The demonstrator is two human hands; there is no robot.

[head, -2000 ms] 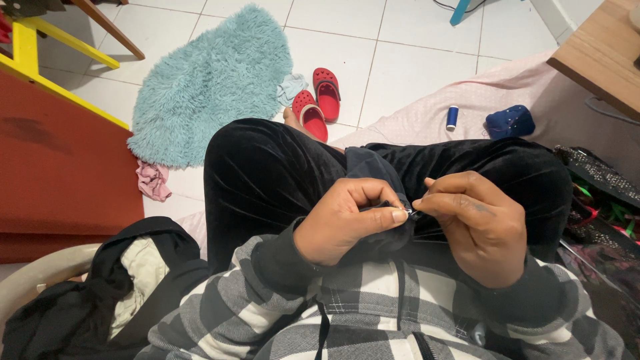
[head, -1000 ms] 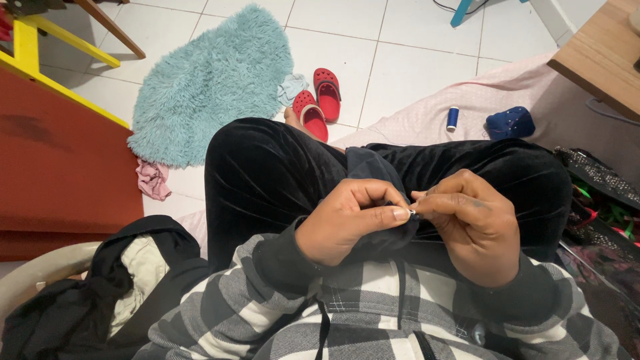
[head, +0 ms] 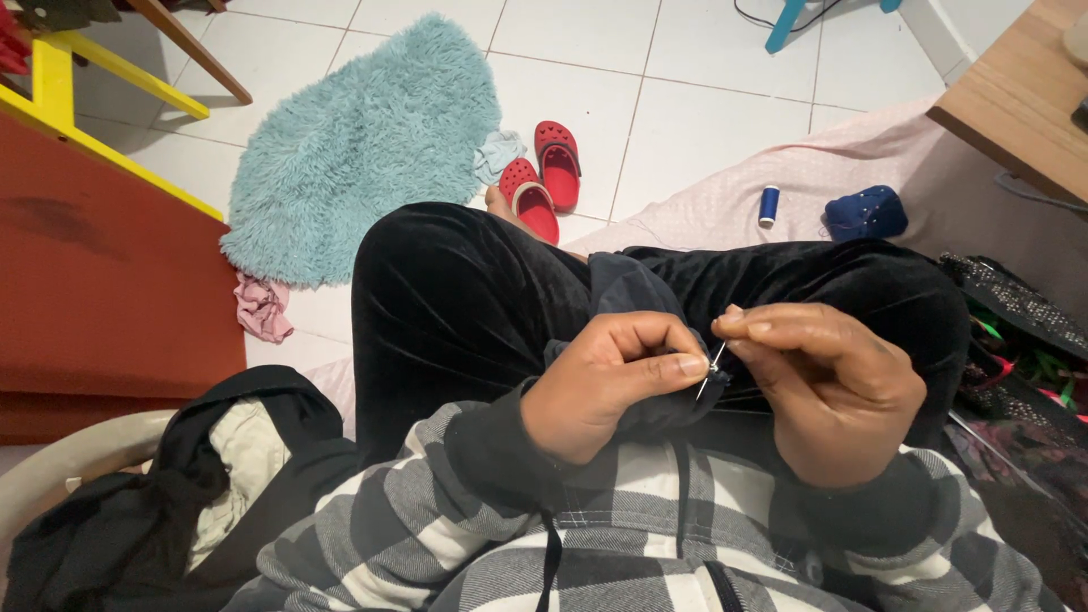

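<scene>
My left hand (head: 625,378) pinches dark fabric (head: 633,289) between thumb and index finger, above my lap. A small shiny piece sits at those fingertips; its kind is unclear. A sewing needle (head: 721,353) slants across it, its lower end sticking out below my left thumb. My right hand (head: 829,382) has its thumb and fingertips together at the upper end of the needle. Ahead and to the right, a blue thread spool (head: 768,206) stands near a dark blue pincushion (head: 865,213) with pins in it.
A pink cloth (head: 697,206) lies under the spool. Red clogs (head: 558,166) and a fluffy turquoise rug (head: 365,153) are on the tiled floor. A wooden tabletop (head: 1020,93) juts in at upper right. Black clothing (head: 110,518) hangs over a curved rim at lower left.
My right hand has shifted slightly away from my left fingertips, and the needle between them now shows plainly. My left hand keeps its pinch on the fabric.
</scene>
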